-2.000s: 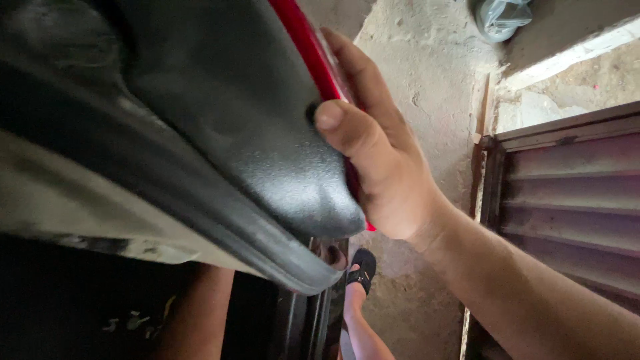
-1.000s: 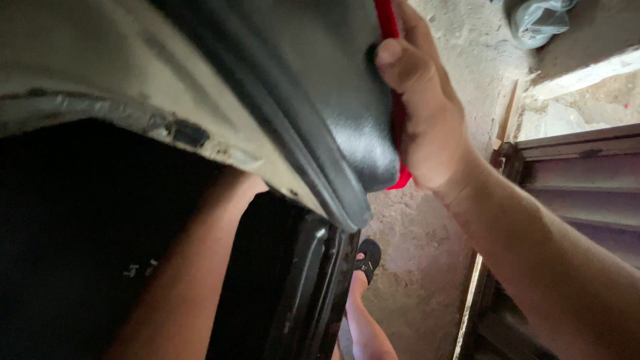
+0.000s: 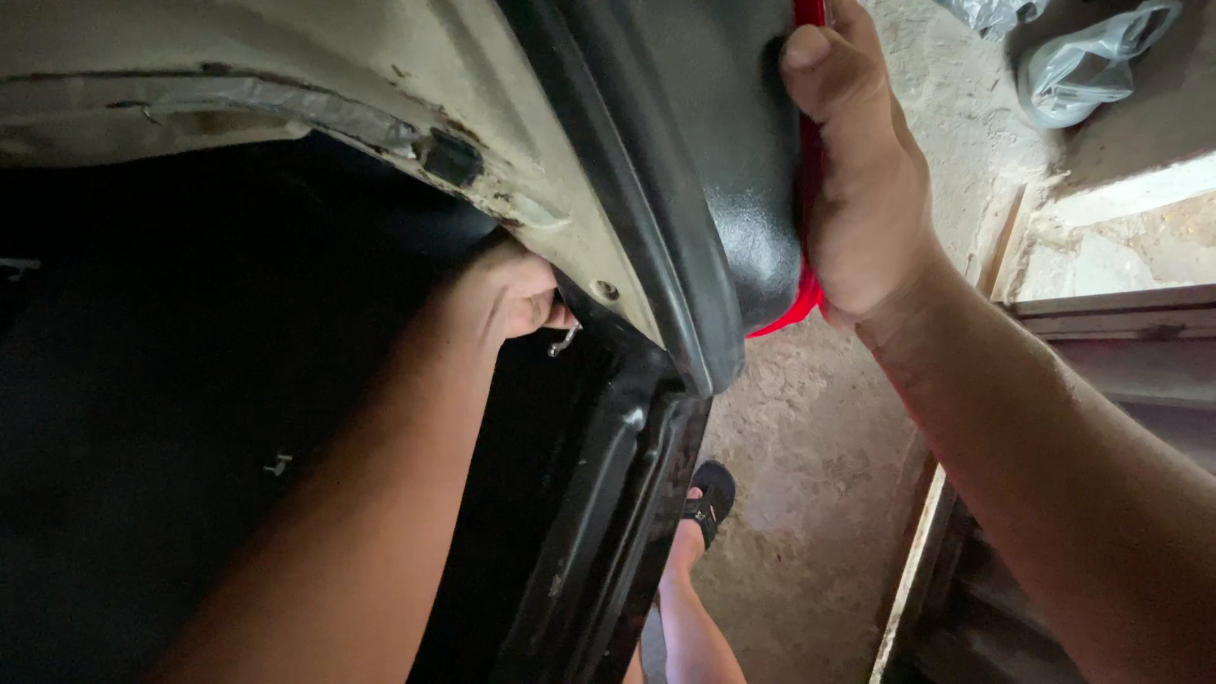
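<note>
My right hand point(image 3: 860, 171) grips the outer edge of a black plastic panel with a red rim point(image 3: 807, 285), thumb on the black face and fingers behind. A black rubber strip point(image 3: 655, 190) runs between this panel and a cream-painted metal frame point(image 3: 541, 123), which has a small hole near its lower end. My left hand point(image 3: 532, 290) reaches under the frame's edge, fingers partly hidden. A small metal piece point(image 3: 564, 340) shows at its fingertips; whether the fingers grip it cannot be told. Below is a dark surface point(image 3: 190, 380) with a small metal clip or screw point(image 3: 278, 465) on it.
A black metal sill point(image 3: 608, 475) runs down beside the concrete floor point(image 3: 807, 456). My foot in a black sandal point(image 3: 711, 494) stands there. Clear plastic bags point(image 3: 1083, 71) lie at top right. A slatted metal shutter or door point(image 3: 1140, 380) is at the right.
My left hand, hidden earlier behind the frame and panel, now shows under the frame edge with the small metal piece. My right hand still grips the red-rimmed panel. The view has shifted.
</note>
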